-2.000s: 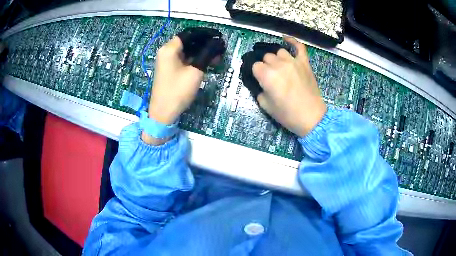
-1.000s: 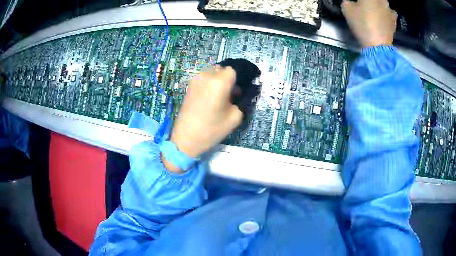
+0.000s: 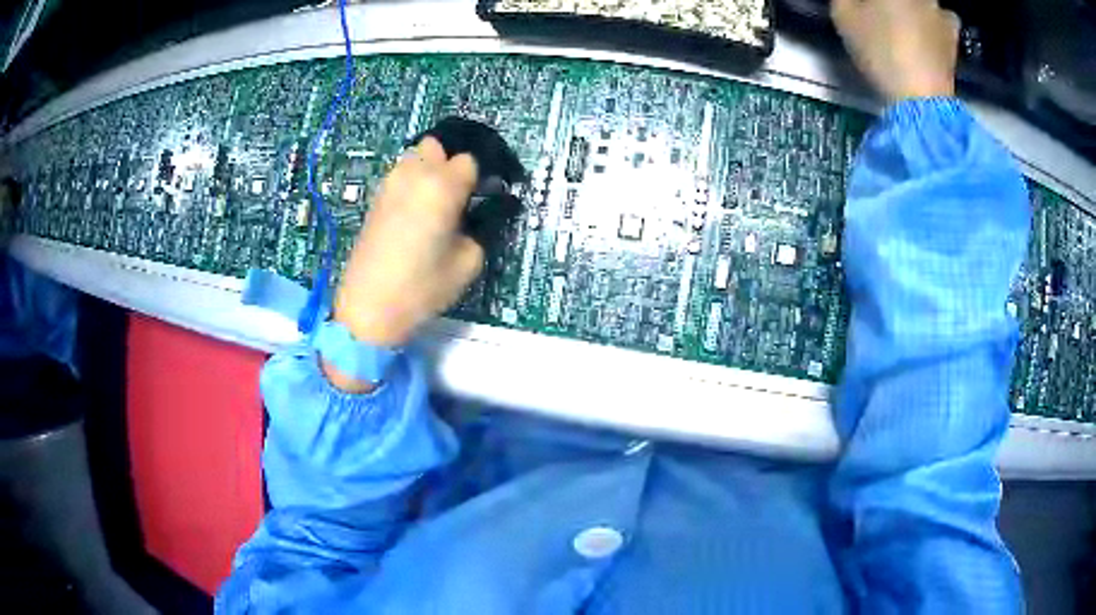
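My left hand [image 3: 411,246] is over the row of green circuit boards [image 3: 625,276], left of the middle, and holds a black item [image 3: 487,180] at its fingertips. The item's exact kind is unclear. A light-blue wrist strap [image 3: 357,356] with a loose tab is on my left wrist. My right hand [image 3: 899,46] is at the top edge, partly cut off, at the dark right-hand bin [image 3: 1004,72] beyond the boards. Its fingertips are out of the picture, so I cannot tell whether it holds anything.
A black tray of small cream parts [image 3: 643,17] is at the top centre, cut off by the edge. A bright-blue cord [image 3: 315,156] runs up from the strap across the boards. White rails [image 3: 625,402] border the boards. A red panel [image 3: 198,445] is at lower left.
My right hand has moved from the boards to the dark bin at upper right, and its black item is out of sight. My left hand went right, then back left, still with its black item.
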